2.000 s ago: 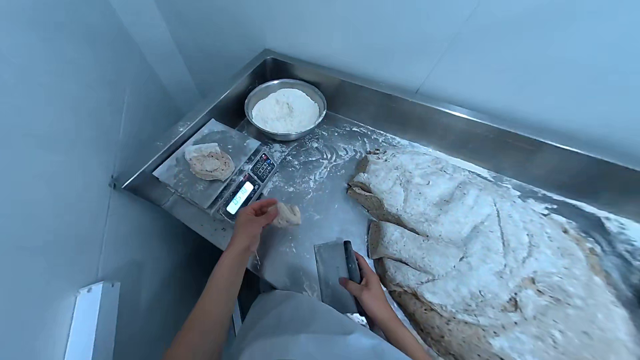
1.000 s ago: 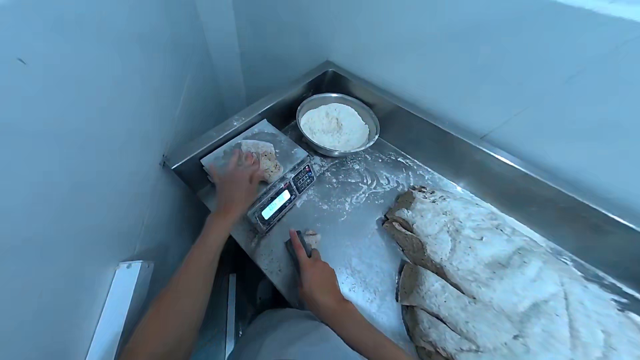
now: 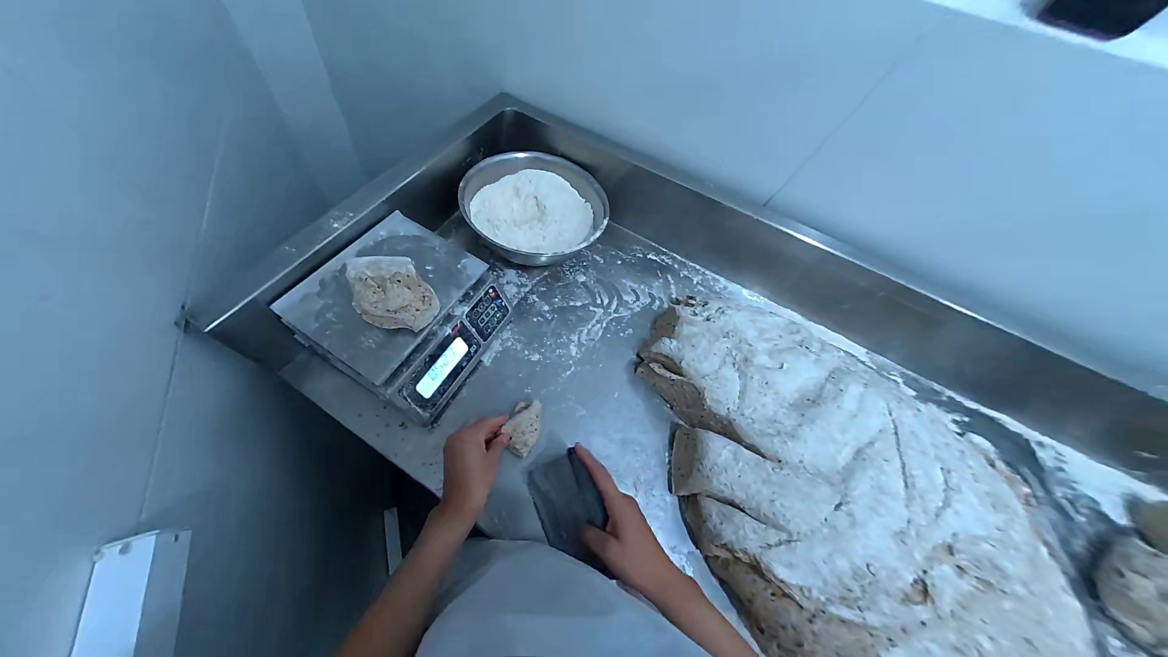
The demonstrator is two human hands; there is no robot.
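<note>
My left hand (image 3: 474, 461) pinches a small piece of dough (image 3: 524, 429) at the bench's front edge. Beside it, my right hand (image 3: 628, 529) grips a bench scraper (image 3: 568, 502), its flat blade towards the left hand. A larger lump of dough (image 3: 392, 294) rests on the steel platform of a digital scale (image 3: 365, 342), whose display is lit. To the right of my hands spreads a big flour-dusted mass of dough (image 3: 849, 484) with cuts along its left side.
A metal bowl of flour (image 3: 532, 210) stands in the back corner, behind the scale. Raised steel edges (image 3: 766, 242) border the floured bench along the walls. More dough (image 3: 1131, 584) lies at the far right.
My left hand has left the dough on the scale and come down to the small piece near the front edge. The scraper's blade is now turned flat into view.
</note>
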